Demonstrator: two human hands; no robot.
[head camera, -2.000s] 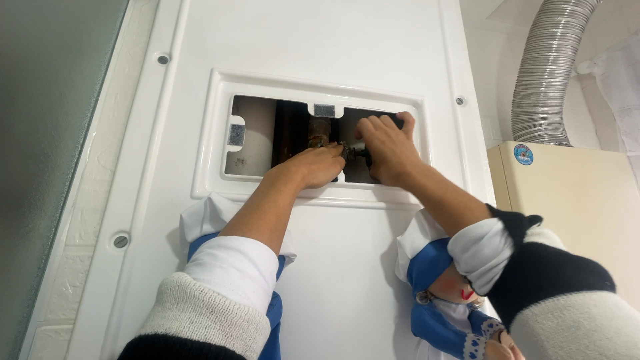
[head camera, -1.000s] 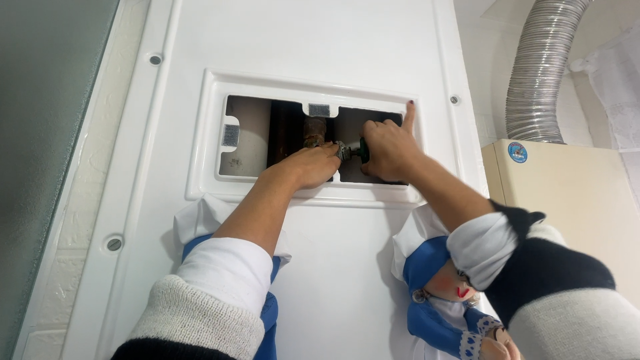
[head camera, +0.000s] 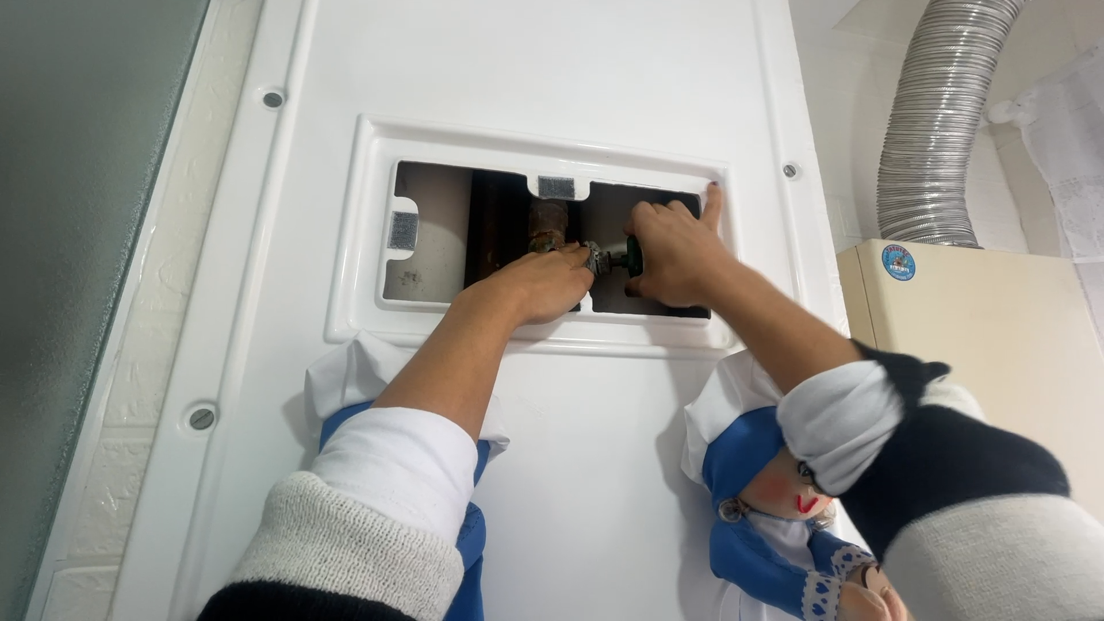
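A white panel (head camera: 561, 448) has a rectangular opening through which a rusty pipe (head camera: 548, 220) and a metal valve body (head camera: 595, 259) show. My left hand (head camera: 548, 280) reaches into the opening and lies against the valve beside the pipe; its fingertips are partly hidden, so its grip cannot be made out. On the right, my right hand (head camera: 677, 250) has its fingers curled around a dark green valve handwheel (head camera: 635, 257), with one finger pointing up by the opening's corner. Grey hook-and-loop pads (head camera: 556, 187) sit on tabs at the opening's edge.
Two cloth dolls in blue and white hang below the opening; the right doll (head camera: 750, 509) is partly behind my sleeve. A beige appliance (head camera: 975, 319) with a flexible metal duct (head camera: 940, 121) stands at right. Frosted glass (head camera: 95, 190) borders the left side.
My right hand has changed its hold at the handwheel, and one finger now points up where the fingers were curled two seconds ago. My left hand has stayed at the valve.
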